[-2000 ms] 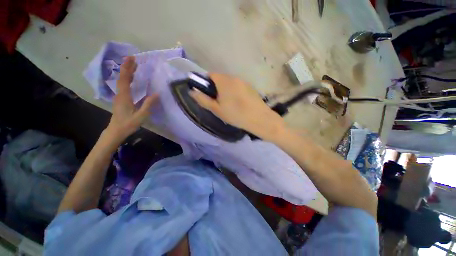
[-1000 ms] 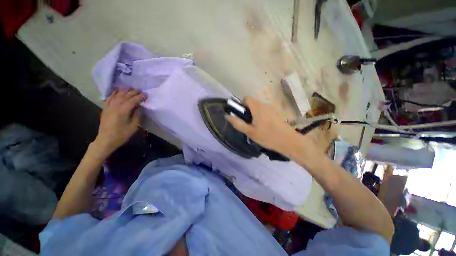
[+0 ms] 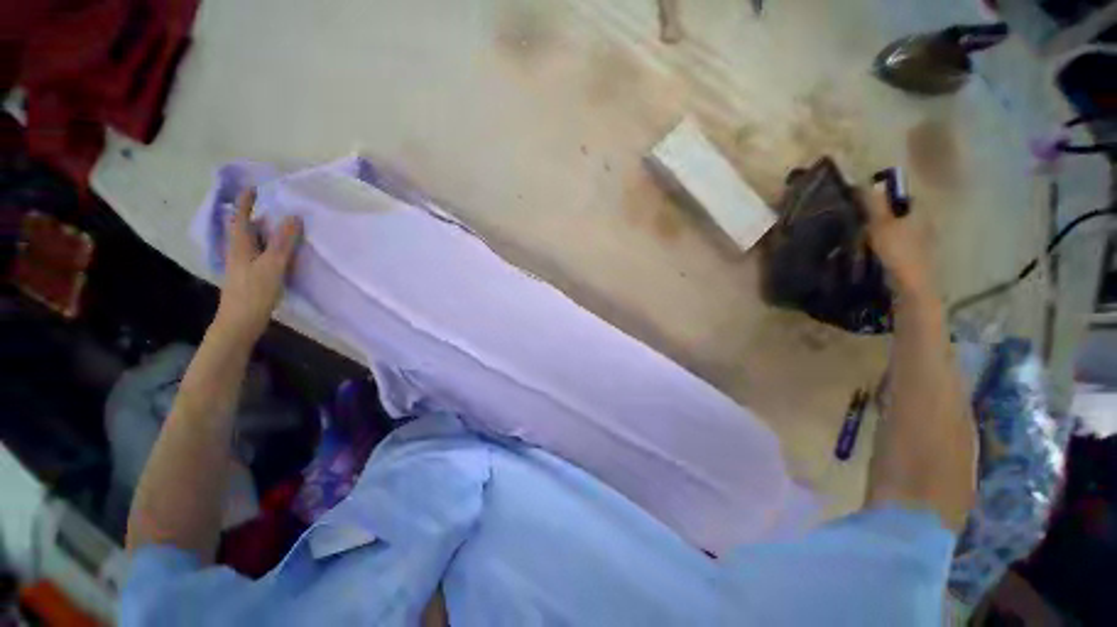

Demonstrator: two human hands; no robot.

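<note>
The lilac garment piece (image 3: 539, 343) lies stretched over the sleeve board along the near table edge, with a long seam line running down it. My left hand (image 3: 255, 272) rests on its bunched left end, thumb and finger apart, pinching or pressing the cloth. My right hand (image 3: 897, 235) is at the right, on the black handle of the iron (image 3: 827, 251). The iron is dark and blurred, just right of the white block (image 3: 713, 184). The iron rest cannot be made out.
A second iron (image 3: 924, 61) stands at the far right. Small thread snips (image 3: 851, 424) lie near the right table edge. Blue floral cloth in plastic (image 3: 1014, 453) is at the right corner. Red cloth (image 3: 92, 74) lies at the left corner of the cream table (image 3: 404, 74).
My right hand and the iron have moved off the lilac cloth to the right, beside the white block. The cloth now lies smoother and uncovered. My left hand stays at its left end.
</note>
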